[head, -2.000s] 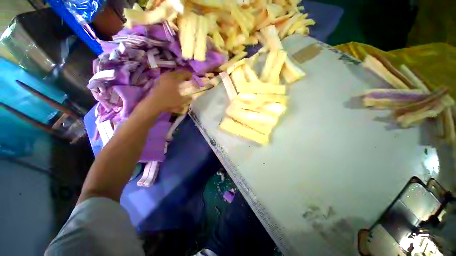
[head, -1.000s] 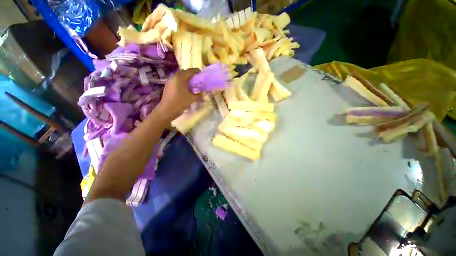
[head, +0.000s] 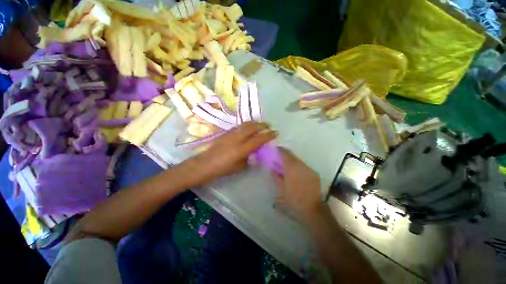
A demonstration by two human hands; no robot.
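A purple fabric piece (head: 267, 157) is held between my two hands above the pale table. My left hand (head: 244, 143) is closed over its upper end, with white-and-purple strips (head: 249, 102) fanned out just beyond the fingers. Whether those strips are in the hand or lie under it is not clear. My right hand (head: 297, 180) grips the piece's right side and is blurred. Yellow fabric strips (head: 188, 91) lie behind and left of my left hand, partly covered by the striped ones.
The sewing machine head (head: 435, 177) with its lit needle area (head: 380, 209) stands at the right. Layered strips (head: 347, 99) lie at the table's back. A purple heap (head: 61, 127) and a yellow heap (head: 166, 33) are at left. A yellow plastic bag (head: 410, 47) is behind.
The view has swung right. My left hand has moved from the purple heap to over the table with a purple piece. My right hand has come in. White-and-purple strips now lie over the yellow ones.
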